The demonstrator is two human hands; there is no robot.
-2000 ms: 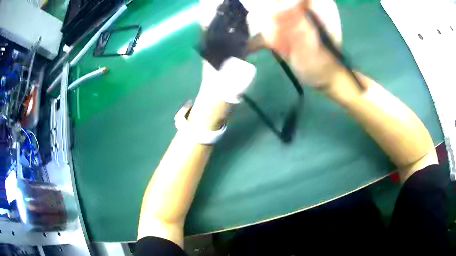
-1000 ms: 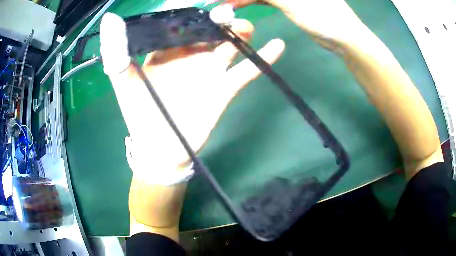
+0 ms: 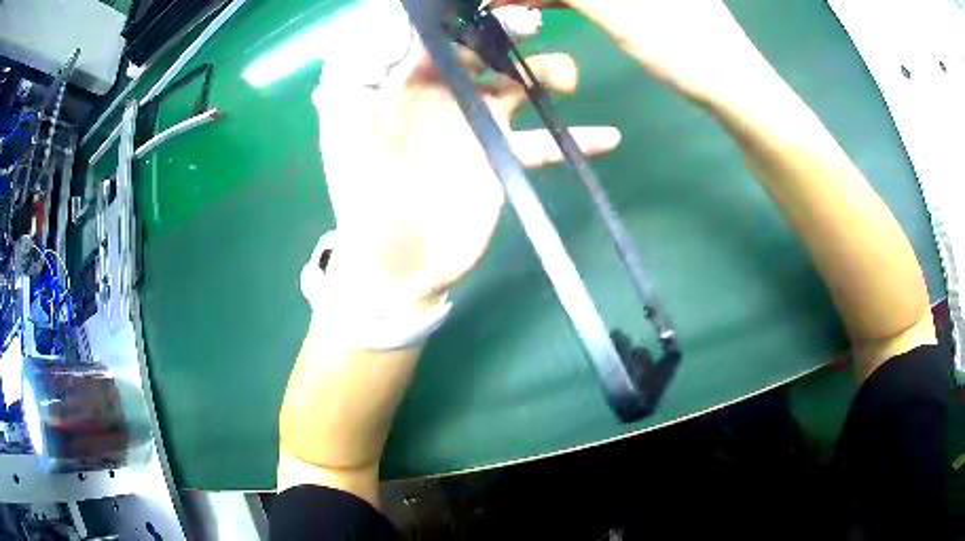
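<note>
A black phone middle frame is held above the green mat, tilted nearly edge-on, with its far end cut off by the top edge. My left hand grips it near that far end, with a white cap on a fingertip and a white band on the wrist. My right hand is mostly beyond the top edge; only its lower part and forearm show, so what its fingers do is hidden.
Another dark frame lies flat at the mat's far left, beside a pale tube. A machine with blue wires and a copper-brown cylinder stands at far left. A white perforated sheet lies at right.
The frame was face-on to the camera a second ago and is now turned nearly edge-on. My left hand has moved a little right. My right hand has moved up, out of view from its earlier place.
</note>
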